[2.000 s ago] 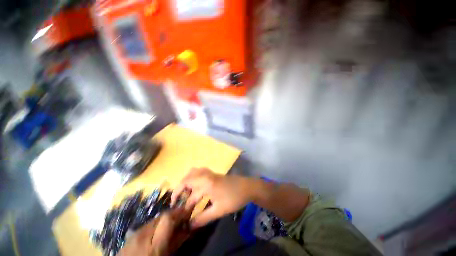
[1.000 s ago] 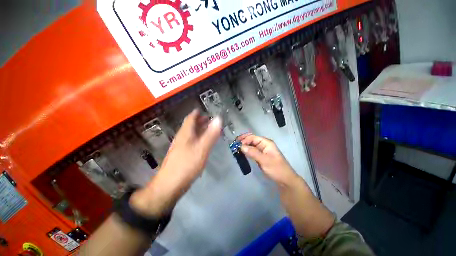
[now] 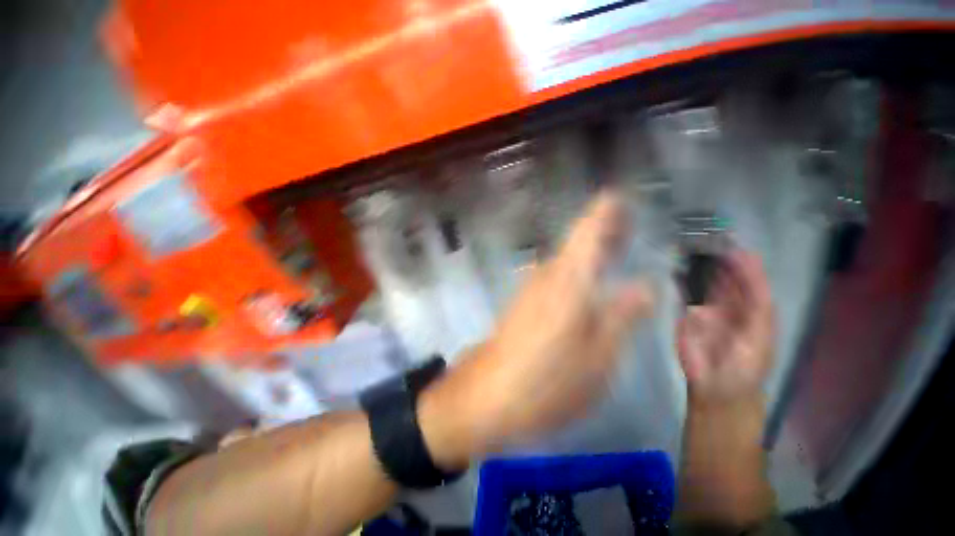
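The picture is blurred by motion. My left hand (image 3: 560, 330), with a black band on its wrist, is raised before the hanging clamps, fingers stretched and thumb apart; I see nothing in it. My right hand (image 3: 730, 325) is raised to its right, fingers up, beside the black tip of a hanging clamp (image 3: 700, 274). Whether the right fingers touch or hold that tip is too blurred to tell. No small black part can be made out in either hand.
The orange machine (image 3: 335, 89) spans the top, with more clamps (image 3: 508, 157) hanging under it. Its control panel (image 3: 173, 267) is at the left. A blue bin (image 3: 576, 471) holding black pieces stands below, between my forearms. A red panel (image 3: 874, 314) is at the right.
The view has swung left from the clamps and white table, bringing the control panel in. My right hand has left the clamp's mechanism it was pinching; my left hand's fingers are now straighter.
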